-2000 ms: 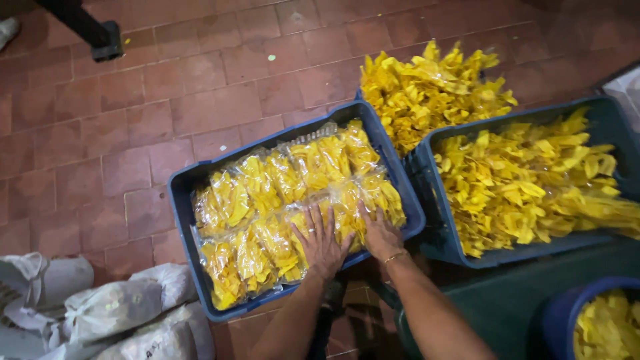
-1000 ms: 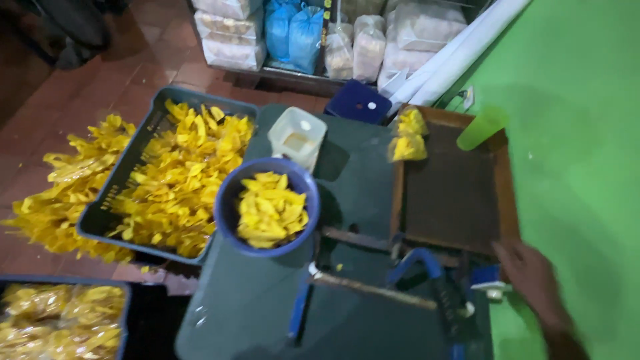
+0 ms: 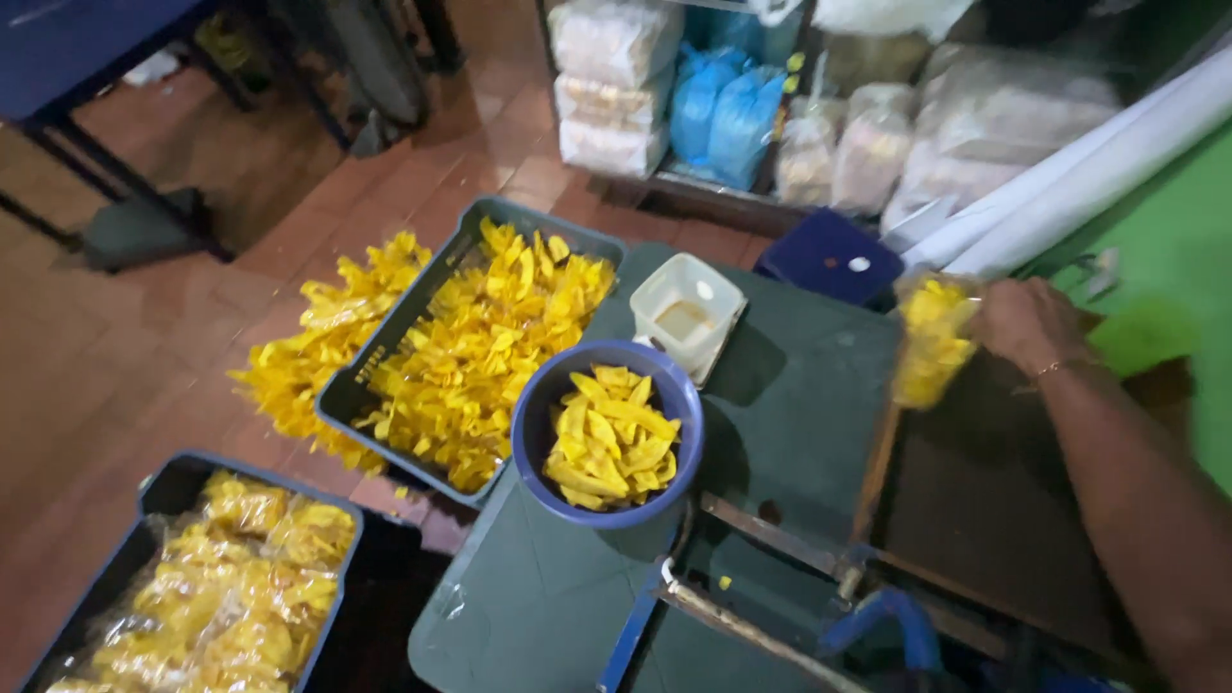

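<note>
My right hand (image 3: 1025,322) grips the top of a clear plastic bag of yellow chips (image 3: 929,342) over the corner of a wood-framed dark tray (image 3: 991,491). My left hand is out of view. Left of the tray, on a dark green table (image 3: 808,404), stand a blue bowl of yellow chips (image 3: 616,433) and a translucent square container (image 3: 685,313). A blue-framed metal device with a bar (image 3: 760,635) lies near the table's front. Beyond the bowl, a crate (image 3: 472,356) holds many loose yellow chips.
A crate of filled bags (image 3: 221,597) is at the lower left. Chips in a clear bag (image 3: 327,337) lie beside the loose-chip crate. A shelf with white and blue packages (image 3: 727,115) stands behind. White rolls (image 3: 1078,173) lean by the green wall. A blue table (image 3: 96,48) is at upper left.
The view has swung away from the crate of packed bags, where both hands rested. My right hand has moved from the tray's near edge to its far corner and taken hold of the bag.
</note>
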